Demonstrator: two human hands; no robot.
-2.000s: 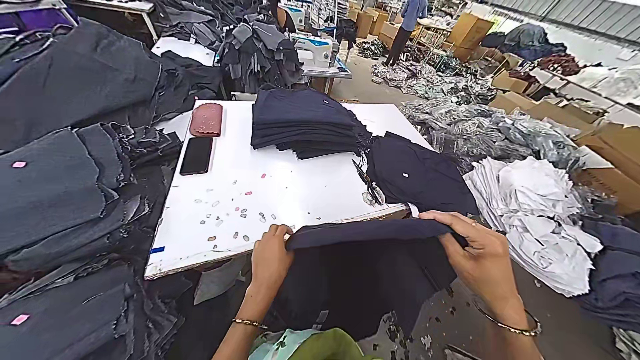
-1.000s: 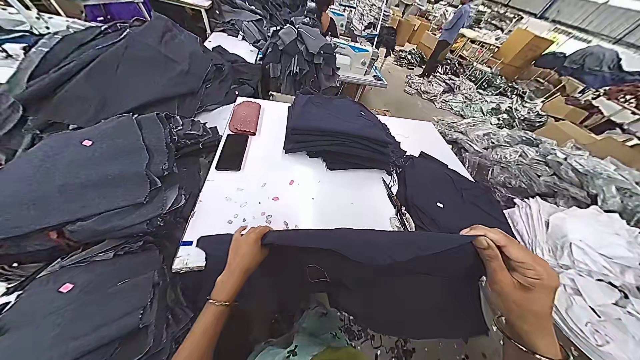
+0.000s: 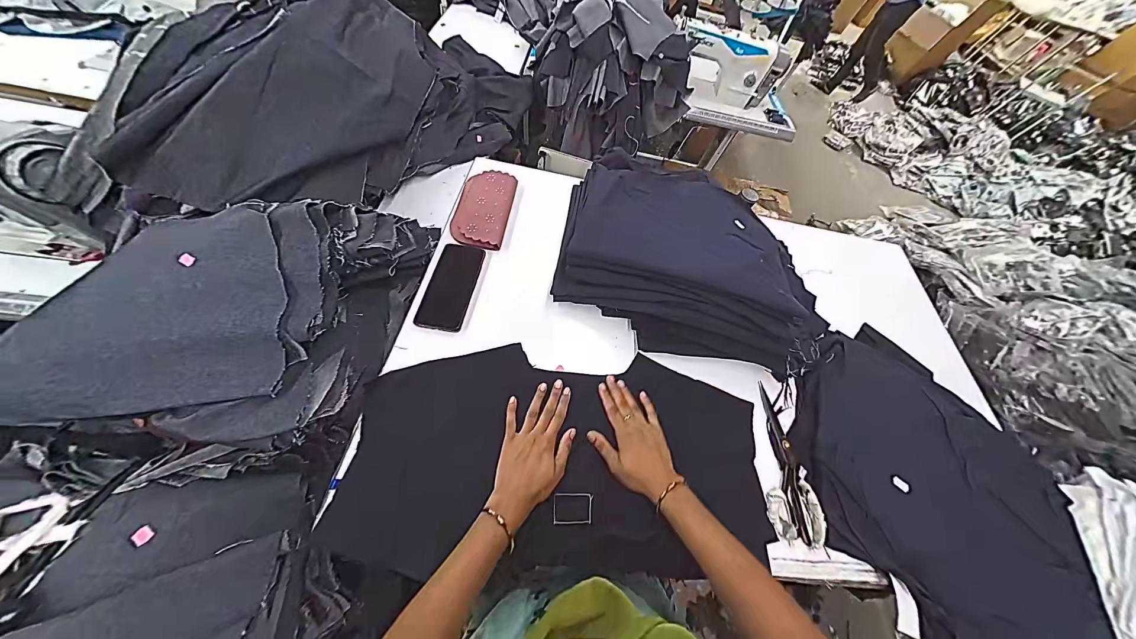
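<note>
A dark navy cut fabric panel (image 3: 426, 461) lies spread over the near part of the white table, with a small stitched or chalked square outline below my hands. My left hand (image 3: 532, 448) rests flat on it, fingers apart. Beside it, my right hand (image 3: 635, 439) presses flat on the same panel, also with nothing gripped. Behind the panel stands a stack of folded navy fabric (image 3: 674, 257). Scissors (image 3: 785, 461) with wrapped handles lie right of the panel, next to another navy fabric pile (image 3: 932, 488) that hangs over the table edge.
A black phone (image 3: 450, 288) and a pink case (image 3: 485, 210) lie on the white table (image 3: 524, 302). Dark grey fabric piles (image 3: 169, 319) crowd the left side. Behind are a sewing machine (image 3: 732, 67) and a person's legs (image 3: 874, 44); wrapped bundles (image 3: 1021, 302) fill the right.
The navy panel, held up by both hands at the table's near edge before, now lies spread on the table. Both hands have let go of its edge and rest flat on it.
</note>
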